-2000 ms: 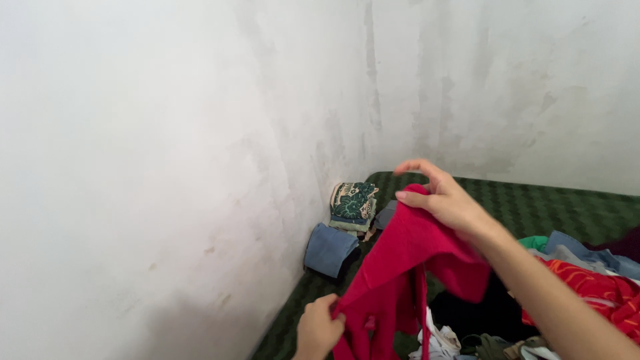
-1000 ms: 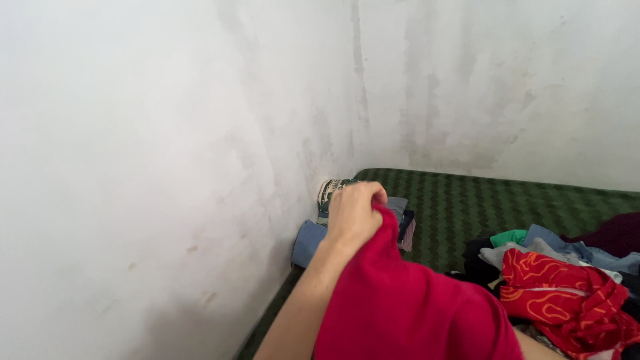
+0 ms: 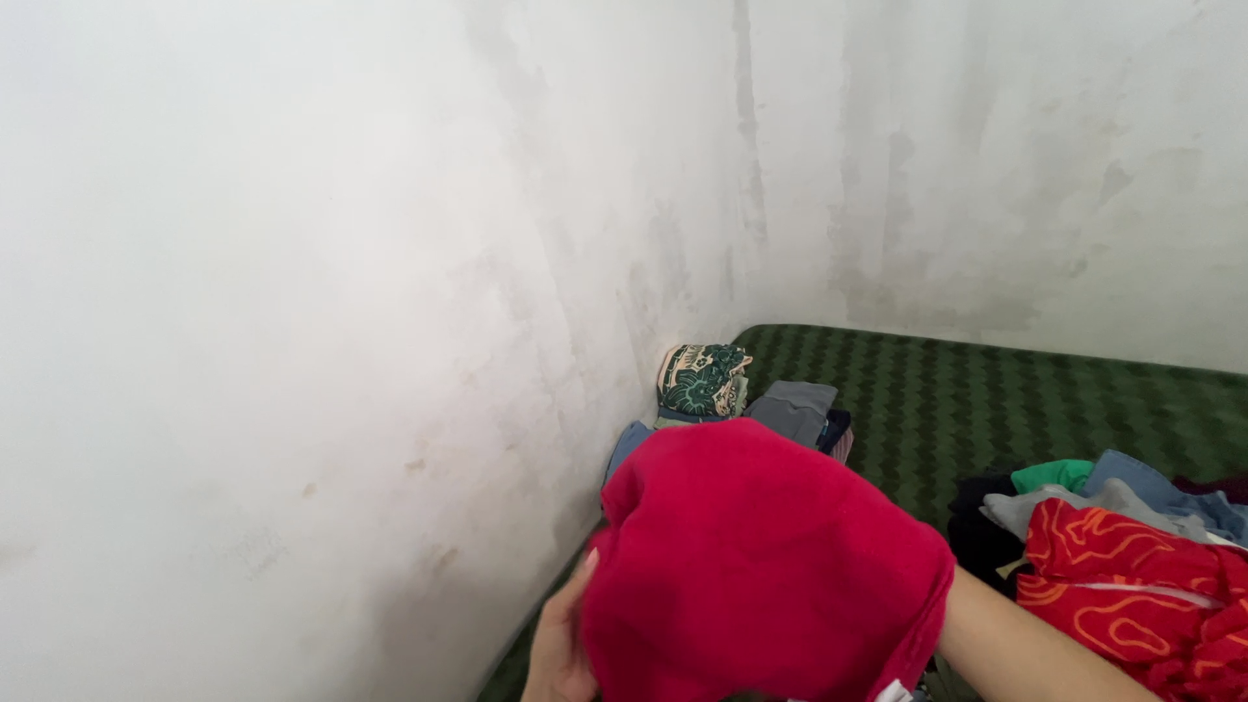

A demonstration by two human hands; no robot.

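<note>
A crimson cloth garment (image 3: 760, 556) is bunched up at the lower middle, with a bit of white, perhaps a tag, at its bottom edge. My left hand (image 3: 564, 634) grips its left side, the thumb against the fabric. My right forearm comes in from the lower right and passes behind or into the garment, so the right hand itself is hidden by the cloth. Beyond the garment, by the wall, lie a folded green and cream patterned cloth (image 3: 702, 380), a folded grey cloth (image 3: 792, 409) and a blue folded cloth (image 3: 626, 448) that is partly covered.
A mattress with a dark green patterned cover (image 3: 936, 390) fills the corner between two stained white walls (image 3: 390, 292). On the right lies a loose heap of clothes, among them a red garment with orange lines (image 3: 1121, 604), a green piece (image 3: 1053, 476) and a blue one (image 3: 1160, 487).
Two seconds ago both hands were visible on the crimson garment, which hung between them. Now the garment is bunched wider and covers the right hand.
</note>
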